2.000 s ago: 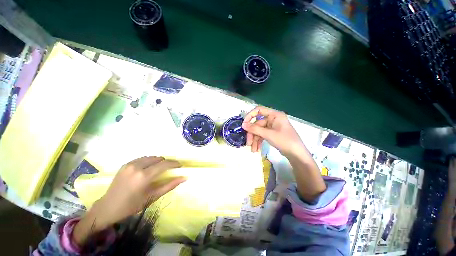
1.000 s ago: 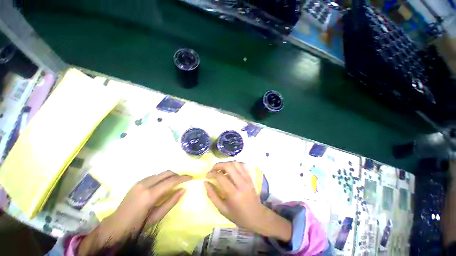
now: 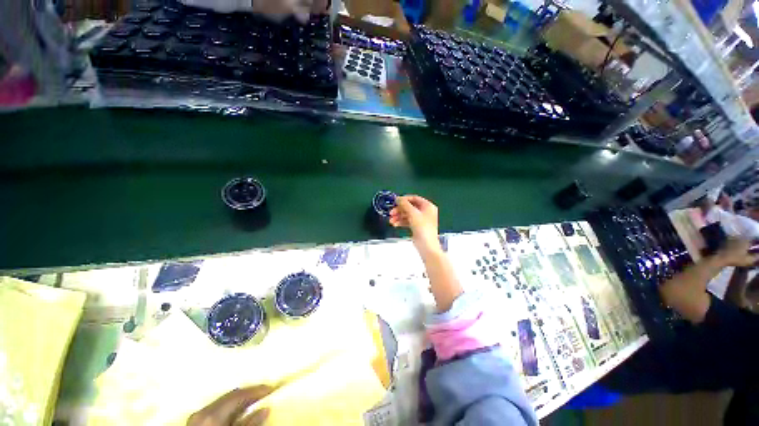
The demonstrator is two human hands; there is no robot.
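Note:
My right hand (image 3: pixel 416 218) reaches over the green belt. Its bunched fingertips touch the top rim of a black cylindrical unit (image 3: pixel 384 202); whether they grip the unit or pinch a small piece is unclear. My left hand (image 3: pixel 231 408), cut off by the bottom edge, holds the fold of a pale yellow sheet (image 3: pixel 324 391). Two more black units stand upright on the bench behind the sheets, one at left (image 3: pixel 236 319) and one at right (image 3: pixel 298 294), with shiny ringed tops.
A further black unit (image 3: pixel 244 194) stands on the green belt (image 3: pixel 150 191). A yellow sheet stack (image 3: pixel 33 349) lies at far left. Black pocketed trays (image 3: pixel 491 83) stand beyond the belt. Small dark dots mark the bench cover (image 3: pixel 553 291). Another person's arm (image 3: pixel 699 283) is at far right.
My right hand has left the yellow sheet and reached forward to the unit on the belt. The view has turned up and right. My left hand stays at the sheet.

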